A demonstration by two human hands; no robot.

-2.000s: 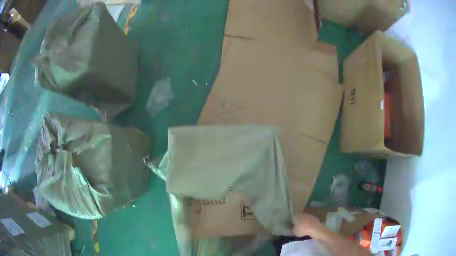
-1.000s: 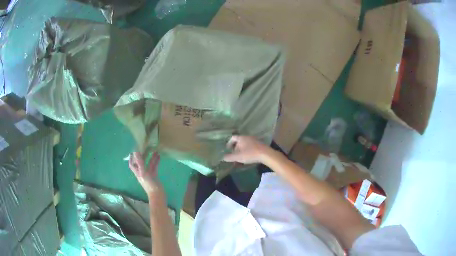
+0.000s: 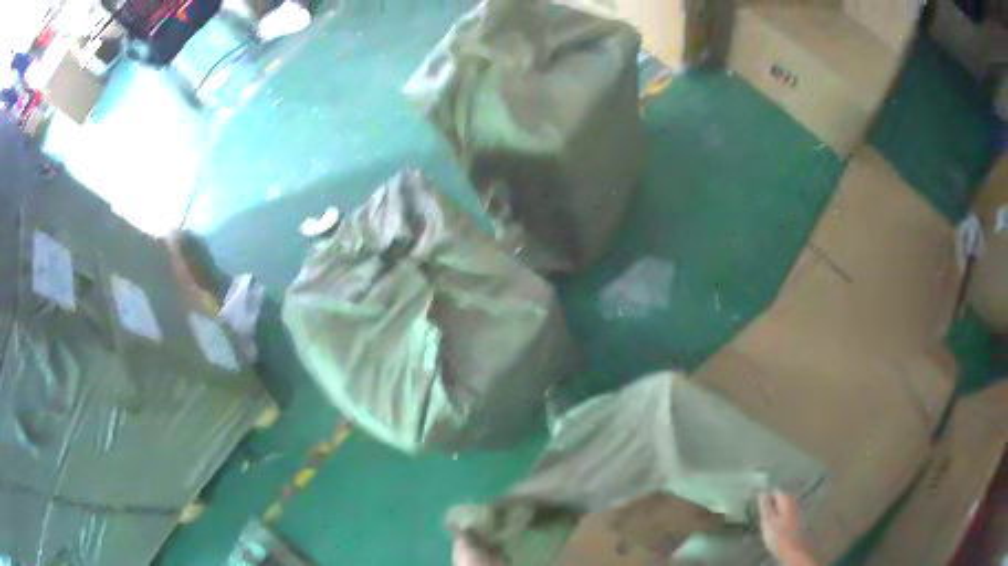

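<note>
A grey-green woven sack [image 3: 663, 437] lies over a brown carton [image 3: 636, 528] at the bottom centre-right. The carton shows through the sack's mouth, with blurred dark print, and is cut off by the lower edge. My left hand [image 3: 470, 549] is at the sack's left edge, mostly out of the picture; the edge seems bunched there, but the fingers are blurred. My right hand [image 3: 780, 522] is at the sack's right side with its fingers on the cloth; whether it pinches the cloth is too blurred to tell.
Two bulky bagged cartons [image 3: 431, 332] stand on the green floor ahead. A large wrapped stack [image 3: 88, 409] with white labels is at the left. Flattened cardboard [image 3: 840, 321] lies at the right, a closed-looking carton [image 3: 812, 66] at the top right, and clear film [image 3: 639, 285] between.
The view has swung left, so the things appear farther right. My hands and the sack sit lower in the picture, and less of the carton and arms shows.
</note>
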